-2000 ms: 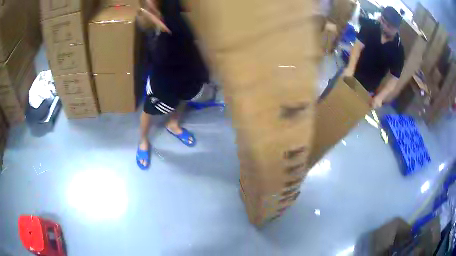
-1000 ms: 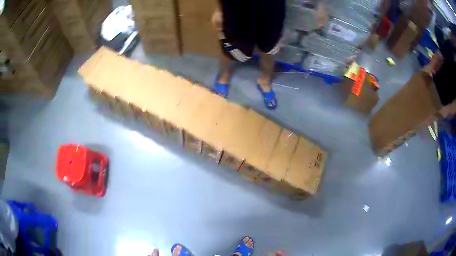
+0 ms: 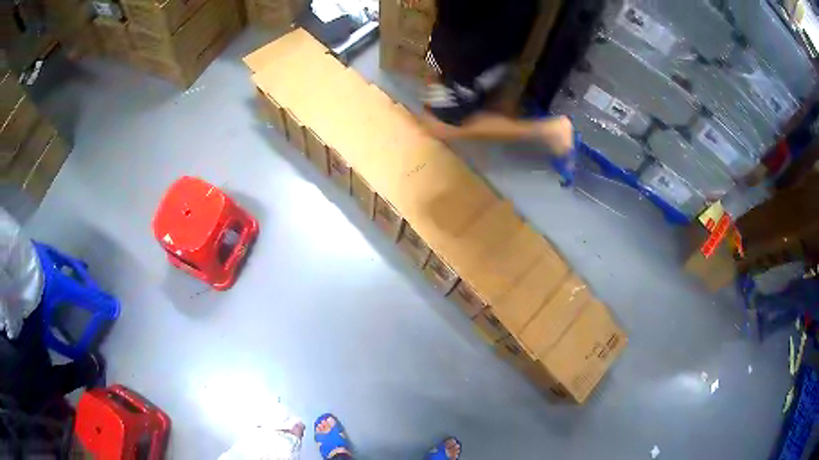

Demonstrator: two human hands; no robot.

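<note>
A long row of brown cartons stands diagonally on the grey floor in front of me. The carton nearest me has dark print on its top. What looks like my left hand, small and blurred beside white cloth, is at the bottom edge, well short of the row. Its fingers cannot be made out. My right hand is not in view.
Red stools stand at left and lower left, with a blue stool beside a seated person. Another person's leg is behind the row. Wrapped grey boxes and orange-red labels are at right.
The view has swung, so the row lies steeper and the red stool appears further right. The person behind the row has a leg raised sideways. My right fingertips have left the bottom edge.
</note>
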